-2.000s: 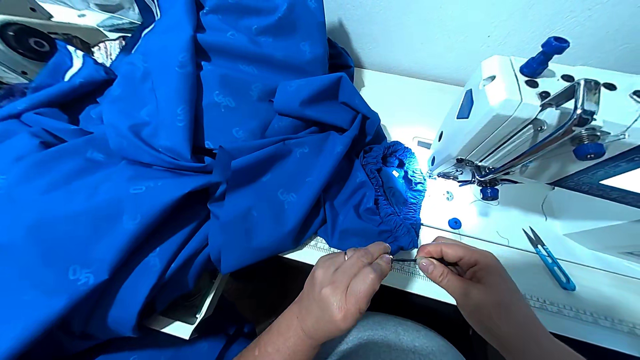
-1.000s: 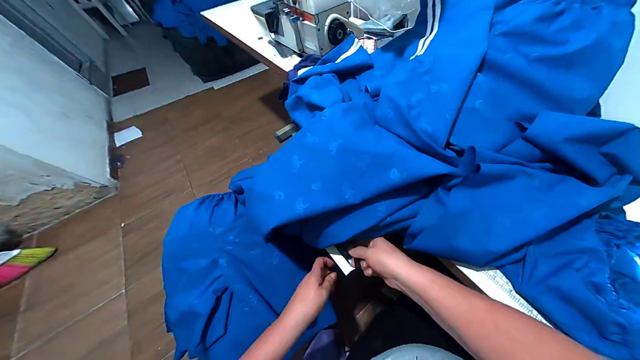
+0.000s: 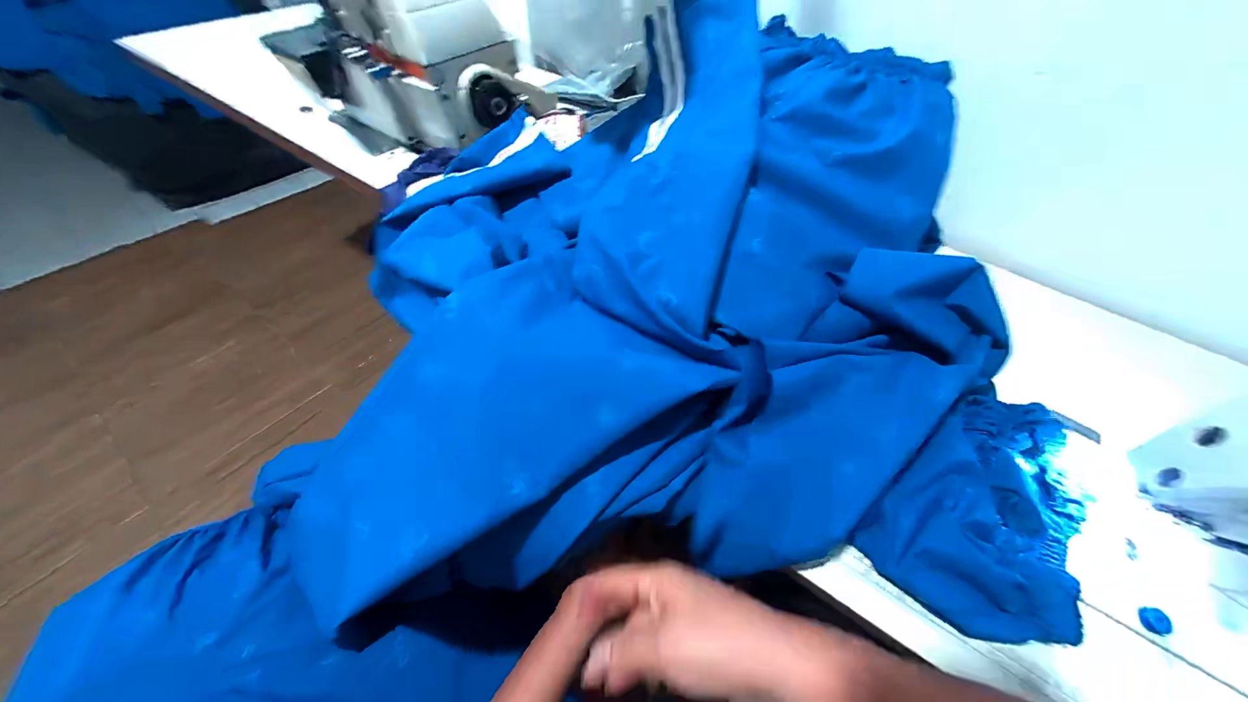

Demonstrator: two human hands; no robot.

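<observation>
A large heap of blue patterned fabric (image 3: 546,390) with white stripes covers the table and hangs over its front edge. Its gathered, elastic-looking end (image 3: 1024,478) lies under the bright light by the sewing machine (image 3: 1194,468), which is partly in view at the right. My right hand (image 3: 682,624), blurred, is at the bottom centre by the table's front edge, its fingers curled. My left hand (image 3: 561,634) is just beside it, mostly hidden behind the right. Whether either one holds anything is hidden. Dark space shows under the fabric just beyond them.
Another sewing machine (image 3: 429,78) with a black handwheel stands on a white table (image 3: 234,68) at the upper left. Brown floor (image 3: 185,370) lies left of the fabric. A pale wall (image 3: 1053,146) rises behind the table. A blue round piece (image 3: 1155,620) sits at the lower right.
Two seconds ago both hands were at the table edge near the gathered end; a second ago they were by a white piece under the fabric. Now they overlap. The view has swung left and partly back.
</observation>
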